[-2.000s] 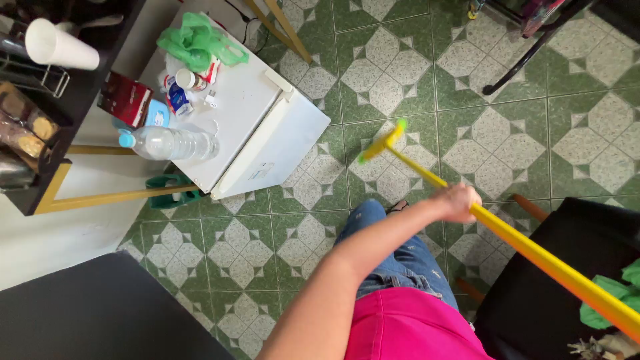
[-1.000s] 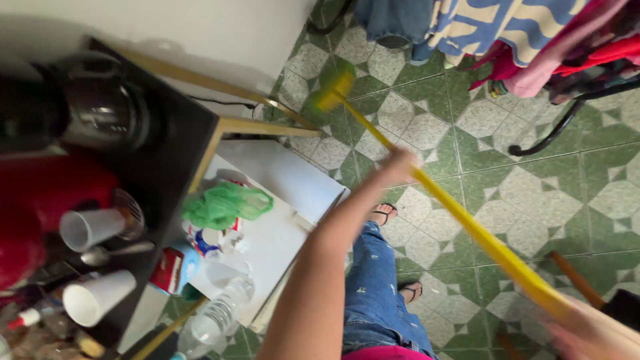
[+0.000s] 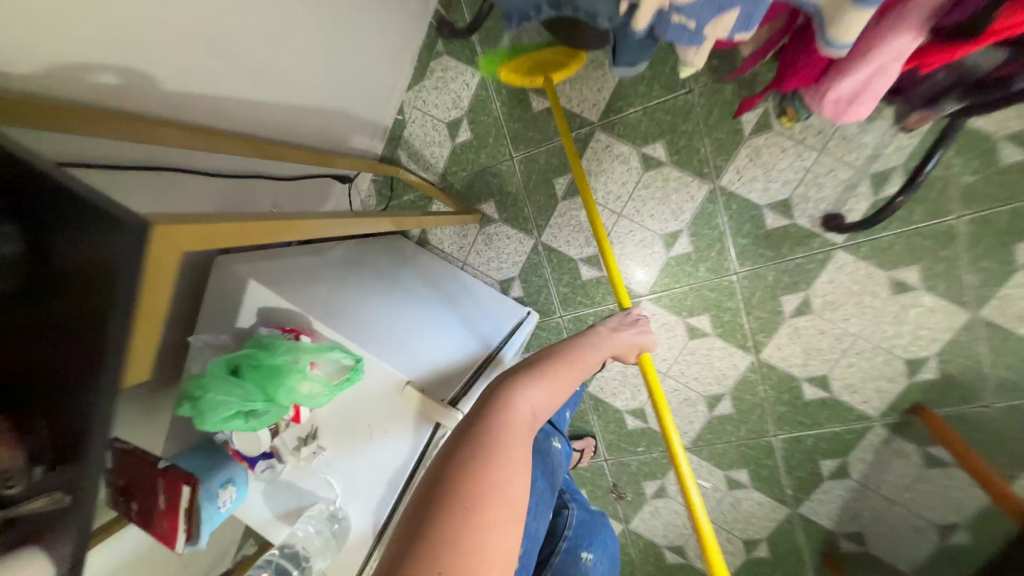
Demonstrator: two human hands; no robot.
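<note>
My left hand [image 3: 630,334] is closed around the yellow pole of a broom [image 3: 588,188], about halfway along its visible length. The broom's yellow head [image 3: 544,66], with green bristles blurred at its left side, is near the floor beside the wall, just below hanging clothes. The pole runs from there down to the bottom edge of the view. My right hand is out of view. Below my forearm are my jeans and a sandalled foot [image 3: 584,450] on the green and white tiled floor [image 3: 848,336].
A small white fridge [image 3: 368,280] at the left holds a green plastic bag [image 3: 268,382], a clear bottle [image 3: 308,540] and a dark red box [image 3: 152,494]. A wooden-framed shelf [image 3: 312,228] stands over it. Clothes [image 3: 872,56] hang above a curved black leg [image 3: 908,192]; an orange-brown leg [image 3: 972,468] is lower right.
The view has swung towards the wall and hanging clothes. The broom head has moved from beside the fridge, past the shelf's foot, to under the clothes. My right hand, on the pole one second ago, has left view.
</note>
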